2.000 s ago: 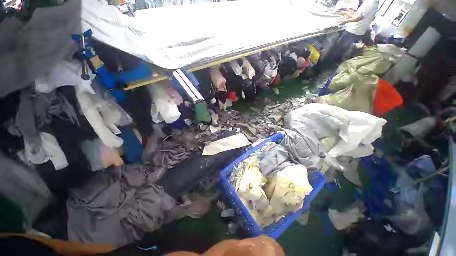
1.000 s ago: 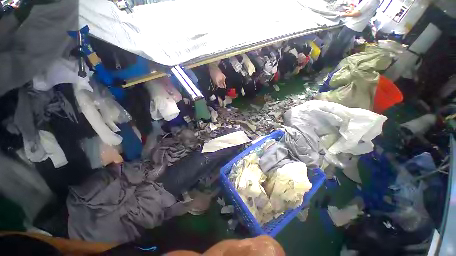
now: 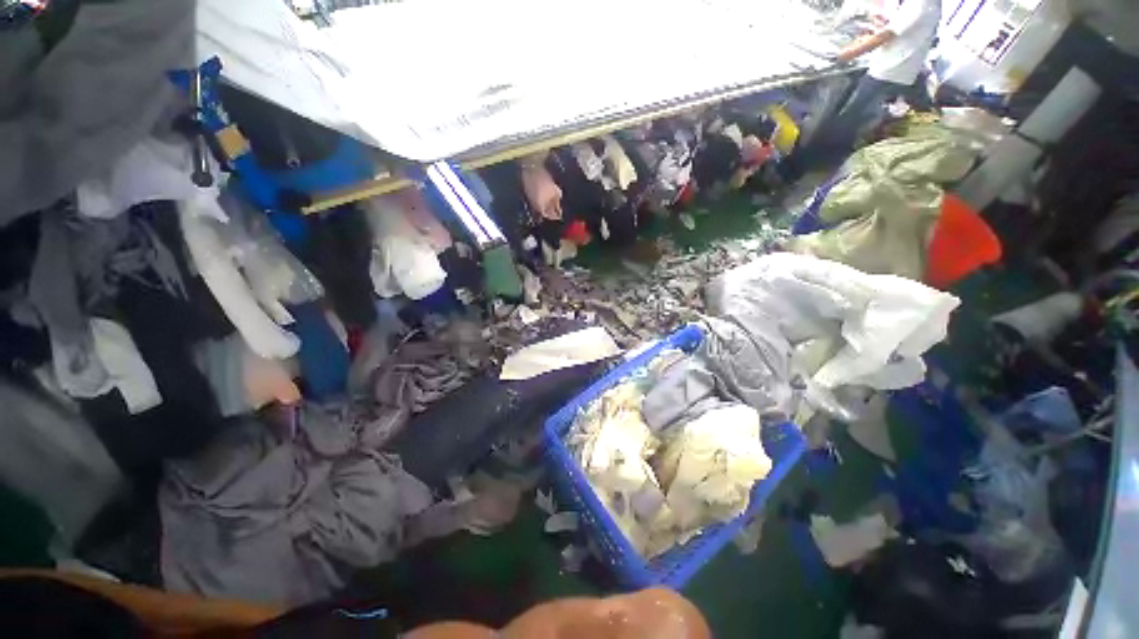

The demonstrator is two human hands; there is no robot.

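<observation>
Bare skin in rounded shapes, cut off by the bottom edge, shows at the bottom centre. It may be part of a hand, but I cannot tell which hand or whether it holds anything. No fingertips are clear. In front of me a blue plastic crate (image 3: 597,509) stands tilted in view on the floor. It holds crumpled cream cut pieces (image 3: 712,464) and some grey cloth (image 3: 681,390). A white sheet or sack (image 3: 862,318) lies against its far side.
A long table with white fabric (image 3: 537,75) crosses the back, with garments hanging or stacked beneath. Grey cloth (image 3: 275,518) lies at left. Scraps cover the green floor. An orange-red container (image 3: 962,240) and a person (image 3: 902,48) are at the far right.
The view has shifted very slightly. The person's arm at the far table has moved a little. The crate and cloth heaps stay in place.
</observation>
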